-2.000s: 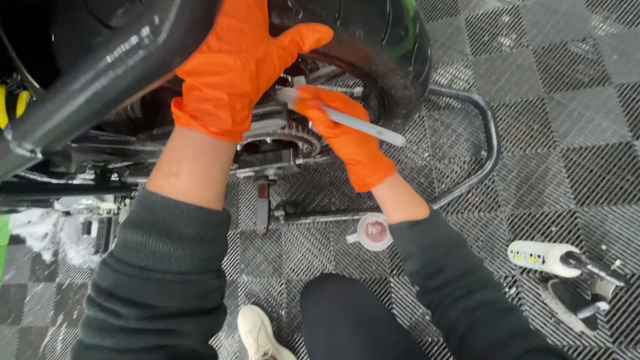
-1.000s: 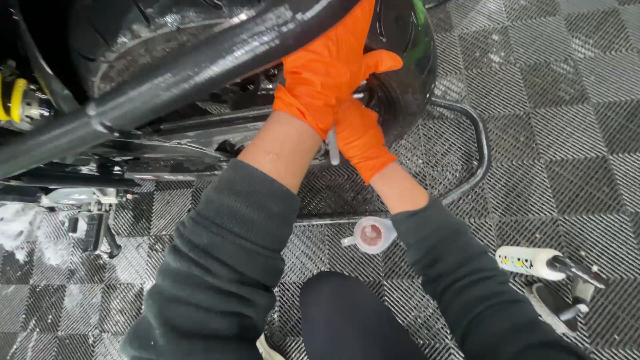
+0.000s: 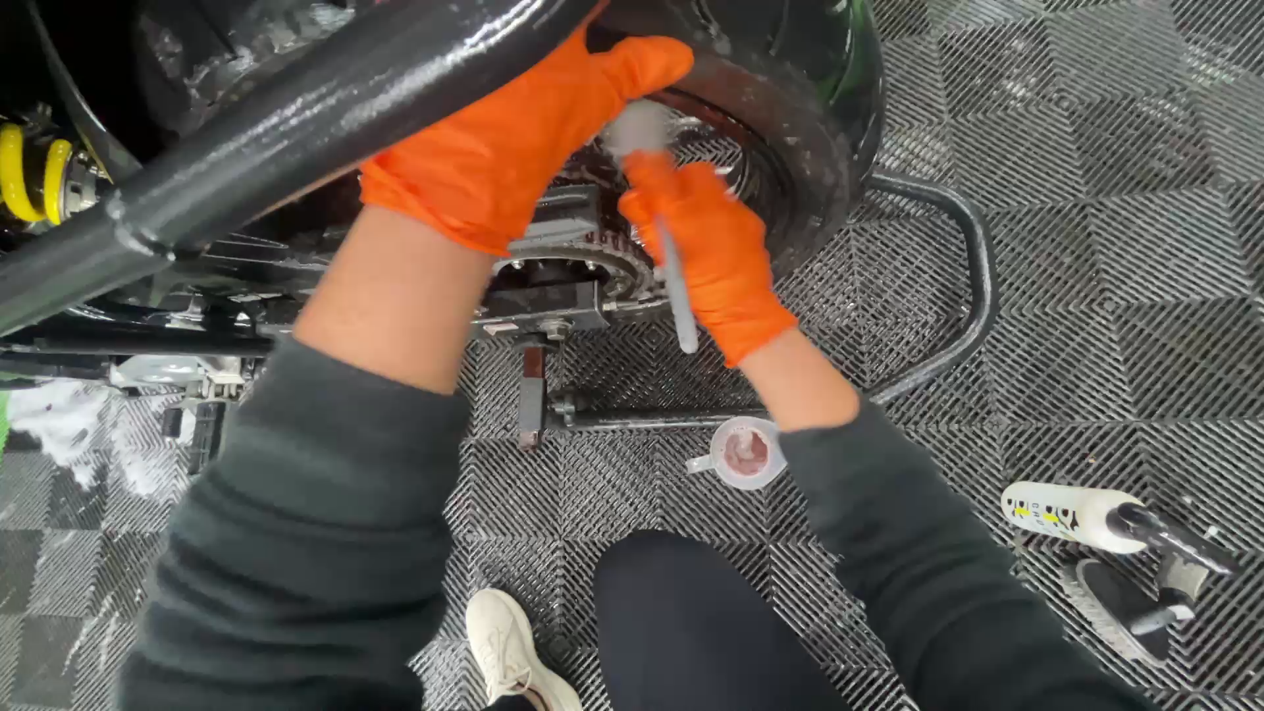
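Both my hands wear orange gloves. My right hand (image 3: 711, 247) is closed around the pale handle of a brush (image 3: 677, 291), whose blurred grey head points up at the rear wheel of a motorcycle. My left hand (image 3: 513, 138) rests against the rear tyre (image 3: 790, 148), thumb spread to the right; its fingertips are hidden behind a thick black tube (image 3: 296, 138). Just below the hands are the rear sprocket (image 3: 592, 259) and the end of the swingarm (image 3: 553, 304). A clear measuring cup (image 3: 746, 452) with pinkish liquid stands on the floor beside my right sleeve.
A black tubular stand (image 3: 978, 267) curves around the wheel's right side. On the floor at right lie a white spray bottle (image 3: 1066, 513) and a black brush (image 3: 1116, 607). White foam (image 3: 69, 425) spots the grid-tile floor at left. A yellow shock spring (image 3: 35, 173) shows at the far left.
My right hand has come down and away from my left, and the brush it holds shows again beside the wheel, mostly hidden one second ago. My left hand stays at the tyre.
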